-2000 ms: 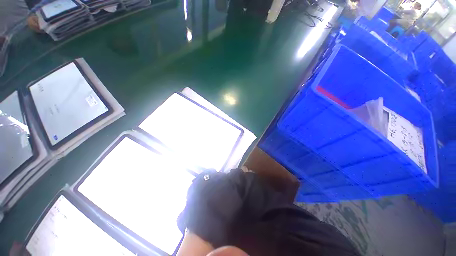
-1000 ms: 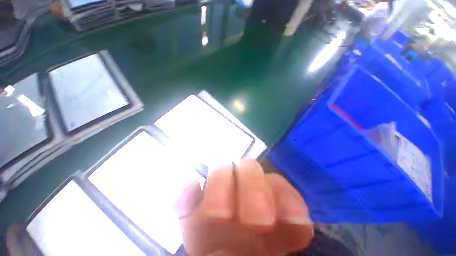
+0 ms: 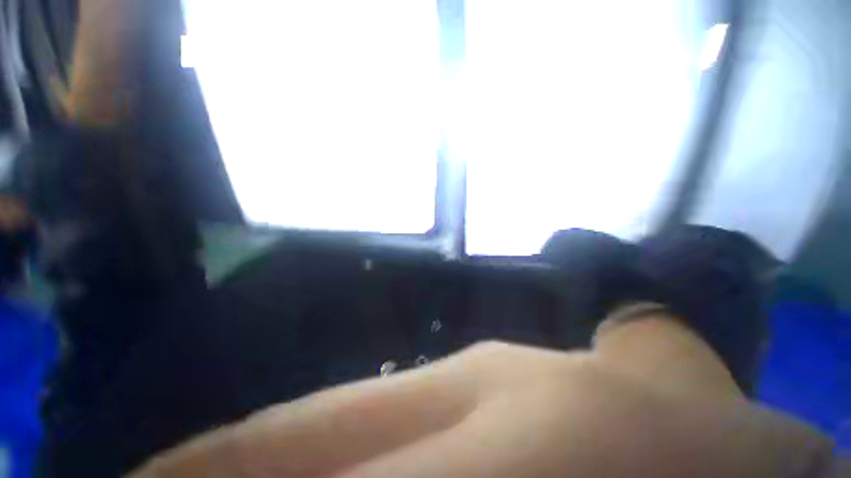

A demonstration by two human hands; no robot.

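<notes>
The view is strongly blurred. Two tablets with glaring white displays lie side by side in front of me, the left one (image 3: pixel 327 121) and the right one (image 3: pixel 569 131), with thin dark borders. My right hand (image 3: pixel 523 411) is large and close to the camera at the bottom; its fingers are cut off or too blurred to read. My left hand (image 3: pixel 101 70) shows only as a blurred strip of skin above a dark sleeve at the upper left, cut off by the top edge.
A pale sheet or tablet surface (image 3: pixel 774 121) lies right of the lit tablets. My dark clothing (image 3: pixel 308 308) fills the area below them. Blue patches, possibly crates, show at the lower right (image 3: pixel 807 364) and lower left (image 3: pixel 23 383).
The camera has turned down and closer to the lit tablets. The far tablets and open blue crate have left view. My left arm now shows; my right hand is lower in view.
</notes>
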